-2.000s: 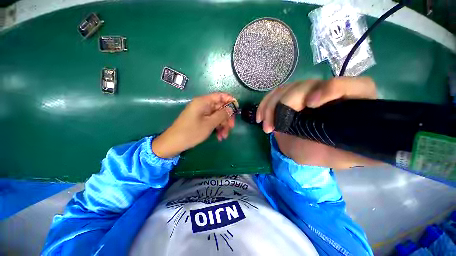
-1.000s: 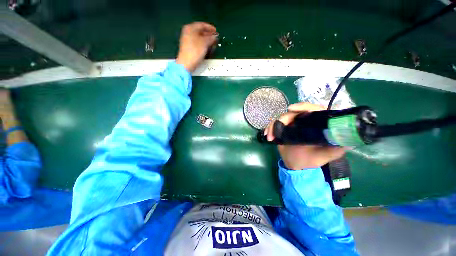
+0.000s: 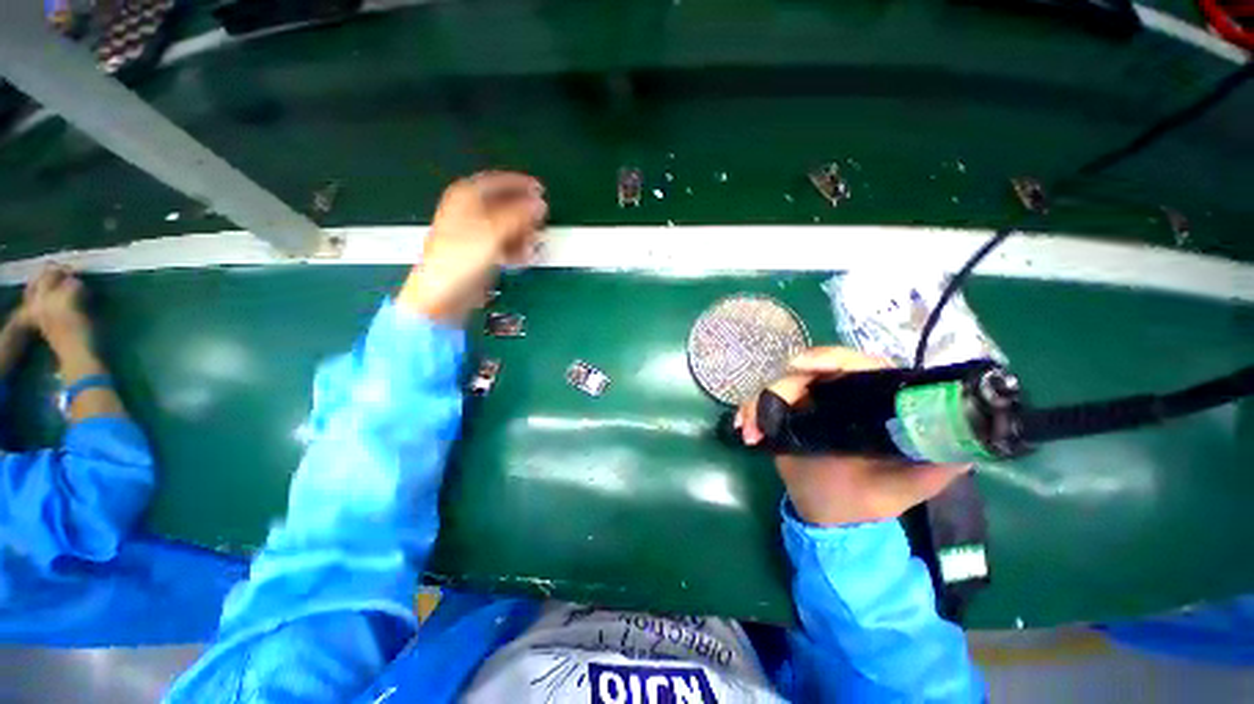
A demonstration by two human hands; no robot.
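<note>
My right hand (image 3: 839,475) grips the black electric screwdriver (image 3: 853,413), which has a green label and points left. My left hand (image 3: 488,227) is blurred over the white rail, its fingers curled; whether it holds anything cannot be told. Three small metal-framed units lie on the green bench: one (image 3: 505,325) just below my left hand, one (image 3: 484,376) beside my left sleeve, one (image 3: 589,377) nearer the middle. The round dish of screws (image 3: 747,349) is partly covered by my right hand.
Beyond the white rail (image 3: 688,248), the green belt carries several units, one (image 3: 629,186) right of my left hand. Plastic bags (image 3: 901,314) lie behind the screwdriver. A dark box (image 3: 959,536) is beside my right arm. Another person's hands (image 3: 58,310) are at left; a grey post (image 3: 165,131) slants down.
My left hand has gone from the bench out over the belt, then back to the rail and leftward. A unit shows on the belt near where it was. The screwdriver is away from my left hand.
</note>
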